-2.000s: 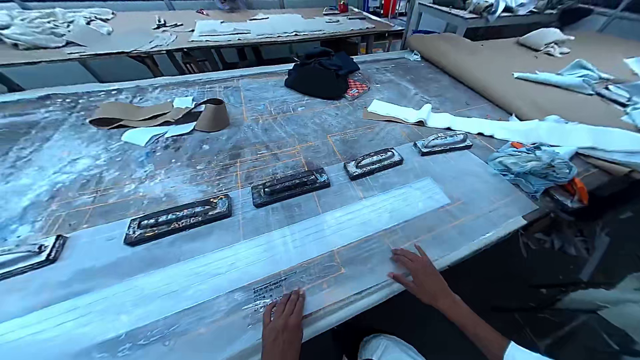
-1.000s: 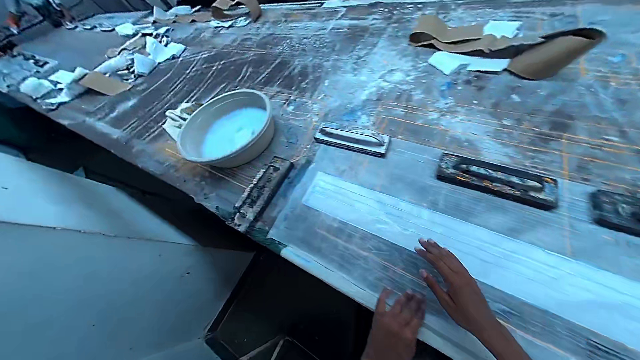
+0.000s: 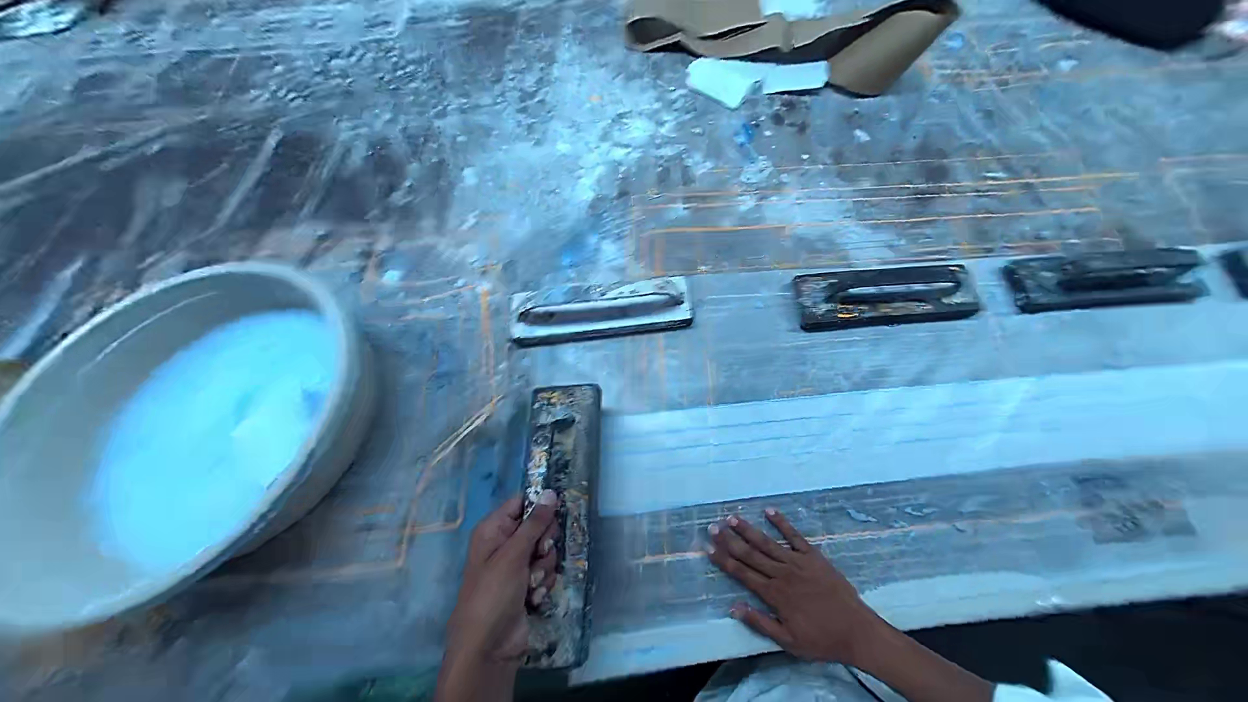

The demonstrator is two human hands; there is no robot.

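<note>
My left hand (image 3: 507, 575) is closed around the handle of a long dark metal weight (image 3: 565, 439), spotted with paint, at the left end of a clear plastic sheet. My right hand (image 3: 795, 590) lies flat, fingers spread, on the sheet near the table's front edge. Under the plastic a long white strip (image 3: 877, 429) runs off to the right. Along the sheet's far edge stand a pale handled weight (image 3: 603, 310), a dark handled weight (image 3: 885, 295) and a black handled weight (image 3: 1107, 279).
A large round tub (image 3: 356, 390) holding a pale bluish-white substance stands at the left. Curled brown paper (image 3: 892, 49) and white scraps (image 3: 726, 82) lie at the back. A dark item (image 3: 1141, 18) is at the upper right. Orange lines mark the worktable (image 3: 439, 224).
My left hand has taken hold of the dark weight at the sheet's left end, which stood untouched a second ago. My right hand is now flat on the plastic. The view has swung left and come closer.
</note>
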